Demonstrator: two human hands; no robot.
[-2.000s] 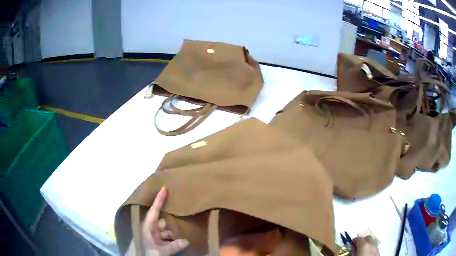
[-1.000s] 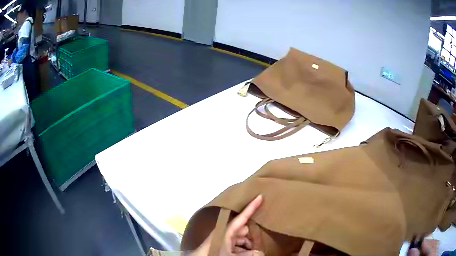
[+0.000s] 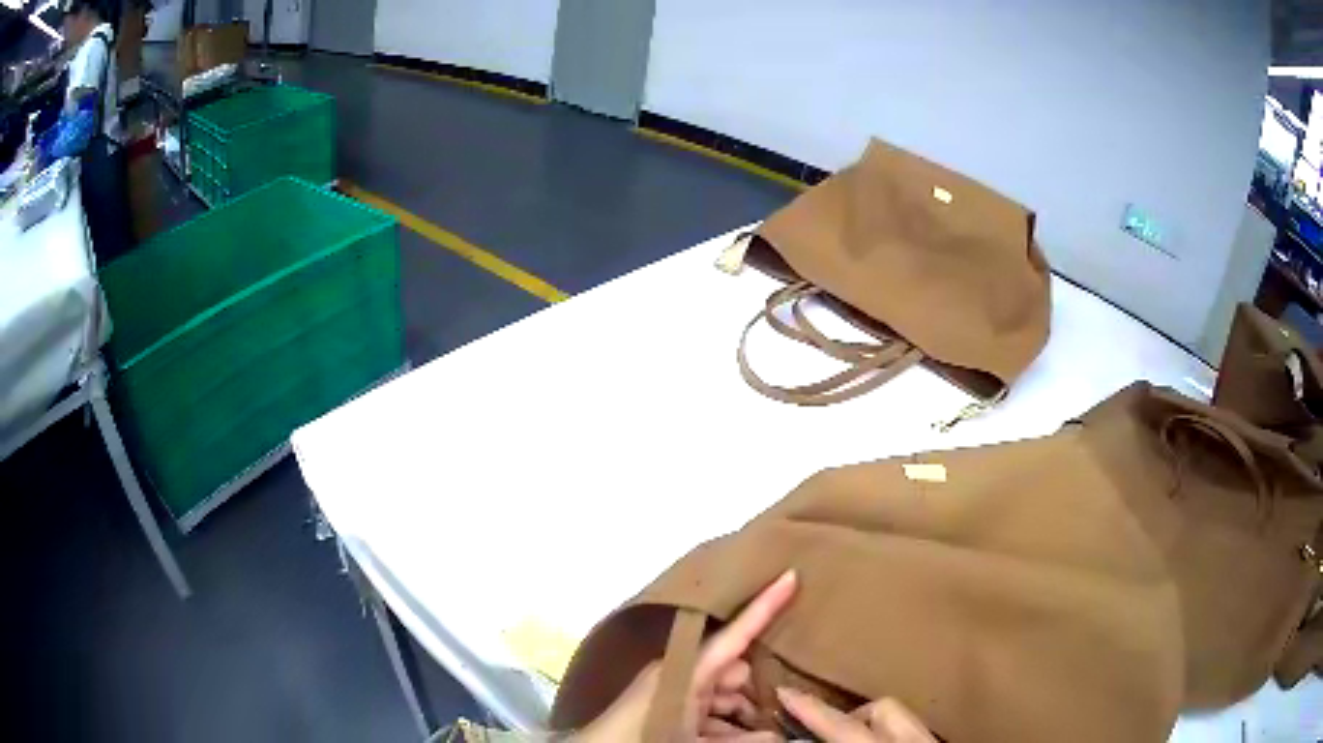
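A large brown tote bag (image 3: 1001, 610) lies in front of me on the white table, its mouth towards me and a small pale plate (image 3: 924, 472) on its outer face. My left hand (image 3: 726, 690) is at the mouth, behind a strap (image 3: 675, 675), with one finger extended over the top edge and the others curled inside. My right hand (image 3: 856, 720) is at the mouth just right of it, cut off by the bottom edge, its fingers near the rim. What the fingertips touch inside is hidden.
Another tote (image 3: 907, 261) with looped handles lies further back on the white table (image 3: 479, 450). More brown bags (image 3: 1255, 508) lie at the right. Green crates (image 3: 261, 349) stand on the floor at the left. A person (image 3: 90, 87) is at the far left beside another table.
The view has swung left since the first frame. My right hand has moved from the right side, by a dark tool, to the bag mouth beside my left hand. My left hand stays at the mouth.
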